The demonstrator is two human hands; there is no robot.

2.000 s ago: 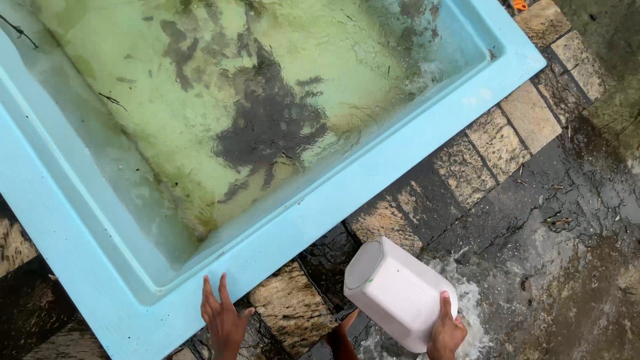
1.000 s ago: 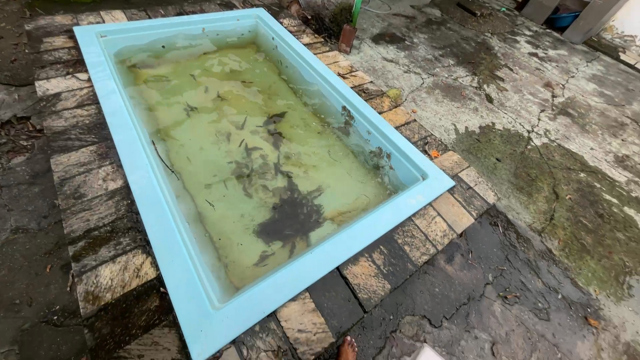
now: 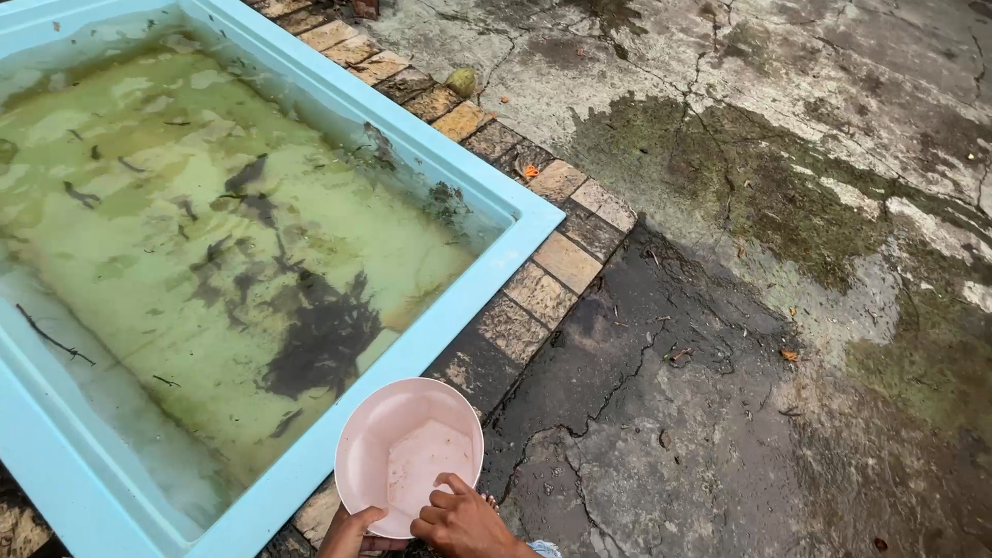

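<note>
A pale pink plastic bowl (image 3: pixel 422 446) is held upright at the bottom centre, its open top towards me, beside the blue rim of the pool. My left hand (image 3: pixel 353 535) grips its lower left edge, thumb over the rim. My right hand (image 3: pixel 465 515) is at its lower right, with the index finger reaching over the inside; whether it grips the rim I cannot tell. Specks lie on the bowl's bottom. The light blue basin-like pool (image 3: pixel 457 310) holds murky green water (image 3: pixel 155 248) with a dark clump of debris (image 3: pixel 325 333) near the close edge.
Stone tiles (image 3: pixel 542 294) border the pool. Cracked, partly wet concrete (image 3: pixel 659 434) with mossy patches spreads to the right. A greenish fruit-like object (image 3: pixel 462 81) and an orange scrap (image 3: pixel 531 170) lie by the tiles. A thin twig (image 3: pixel 54 337) is at the pool's left side.
Two seconds ago the bowl was tipped over the wet ground in my right hand, with my left hand by the pool rim. Now the bowl is turned up, with both hands at it. The view has shifted.
</note>
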